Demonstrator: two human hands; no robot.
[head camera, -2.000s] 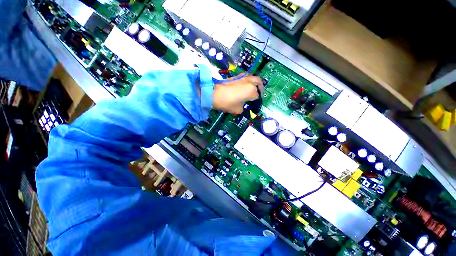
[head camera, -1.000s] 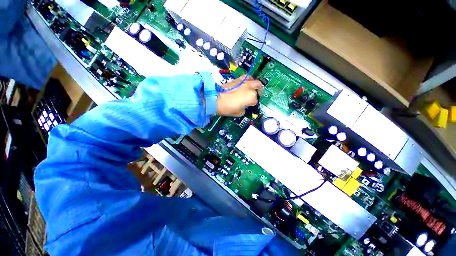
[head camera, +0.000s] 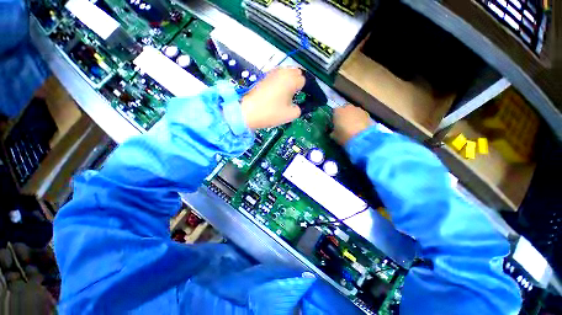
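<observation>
The long green circuit board (head camera: 280, 215) lies in front of me. My left hand (head camera: 274, 99) is above its far part, with the fingers closed on a black core part (head camera: 313, 92) that sticks out past the fingertips. My right hand (head camera: 350, 124) is to the right, low over the board near its far edge, fingers curled; what they touch or hold is hidden. A long white bar (head camera: 326, 191) and two round-topped capacitors (head camera: 323, 161) sit on the board on the near side of my hands.
A neighbouring board with a white bar (head camera: 166, 69) continues at left. Behind are stacked pale sheets (head camera: 296, 27) and a carton (head camera: 394, 98); yellow blocks (head camera: 471, 147) lie in another shelf bin. A blue coiled cord (head camera: 300, 24) hangs over the far edge. A blue sleeve (head camera: 18, 67) shows upper left.
My right arm and hand have come into view over the board from the right. My left hand has moved up and left, off the board surface, and a black part now shows in it. The view has shifted.
</observation>
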